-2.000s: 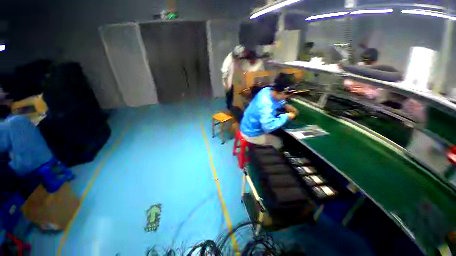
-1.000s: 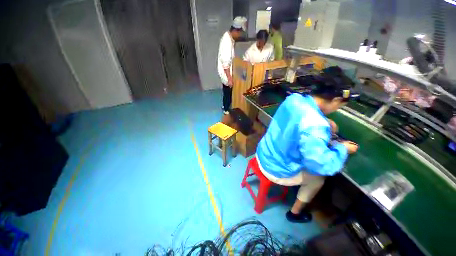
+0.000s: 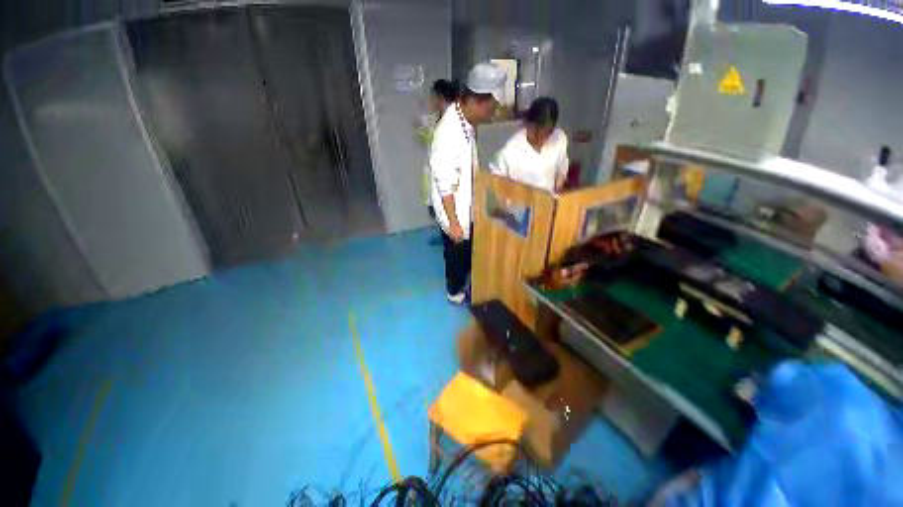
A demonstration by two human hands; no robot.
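Neither of my hands is in the picture. Nearest in front are a yellow-topped stool (image 3: 479,412) at the lower middle and a cardboard carton (image 3: 566,401) just behind it. A long black item (image 3: 515,343) lies on top of the carton. To the right is the end of a green-topped bench (image 3: 681,386), with dark trays (image 3: 606,315) and other dark items on it. A worker in a blue smock (image 3: 827,446) is at the bench at the lower right, cut off by the edge.
Wooden partition panels (image 3: 511,248) stand at the bench end. A person in white with a cap (image 3: 453,178) and another person in white (image 3: 535,158) stand by them. Blue floor (image 3: 248,376) with yellow lines is at left, below large dark doors (image 3: 257,129). Dark wires cross the bottom edge.
The view has moved forward along the bench. The yellow stool, partition and standing people are nearer. The worker in blue has shifted to the lower right edge, and the red stool is out of view.
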